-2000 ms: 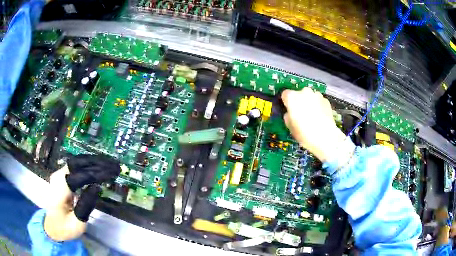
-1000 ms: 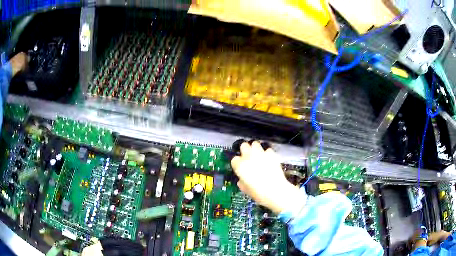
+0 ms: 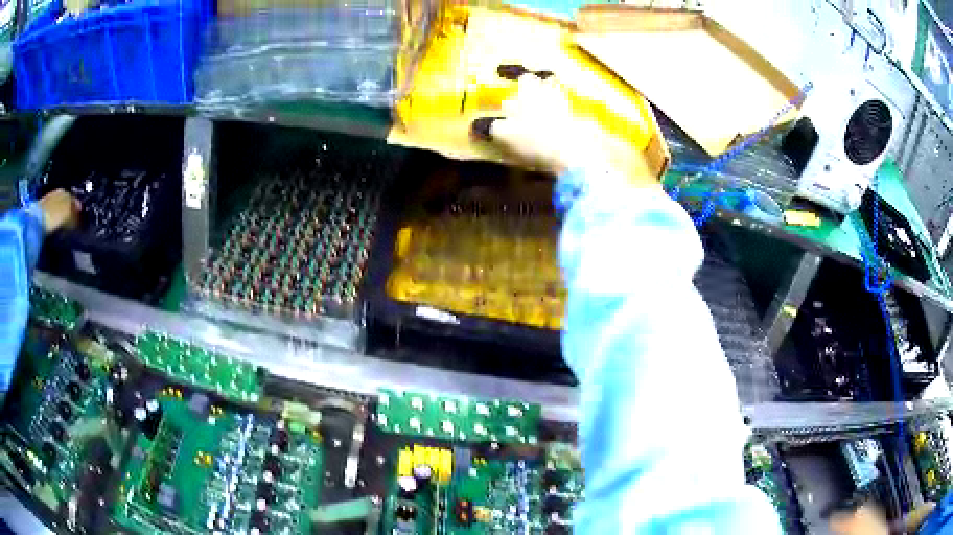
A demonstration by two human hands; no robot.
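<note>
My right hand (image 3: 543,120), with black coverings on its fingertips, is over an open cardboard box (image 3: 418,131) with a bright yellow inside. Its thumb and fingers are apart, and I see nothing held between them. The hand is blurred and overexposed, and what lies under it is hidden. My left hand is out of the picture. Below, a green circuit board (image 3: 486,486) with yellow block capacitors (image 3: 424,462) lies in a black carrier, partly cut off by the lower edge and covered by my sleeve.
A tray of yellow parts (image 3: 470,272), a tray of small reddish-green parts (image 3: 293,246) and a black bin (image 3: 105,261) stand behind the metal rail. A blue crate (image 3: 110,57) is at upper left. Other people's hands show at left (image 3: 60,210) and lower right (image 3: 862,520).
The view has tilted up. My right hand has moved from the board's far edge up to the cardboard box, and its fingers have spread. My left hand has left the picture.
</note>
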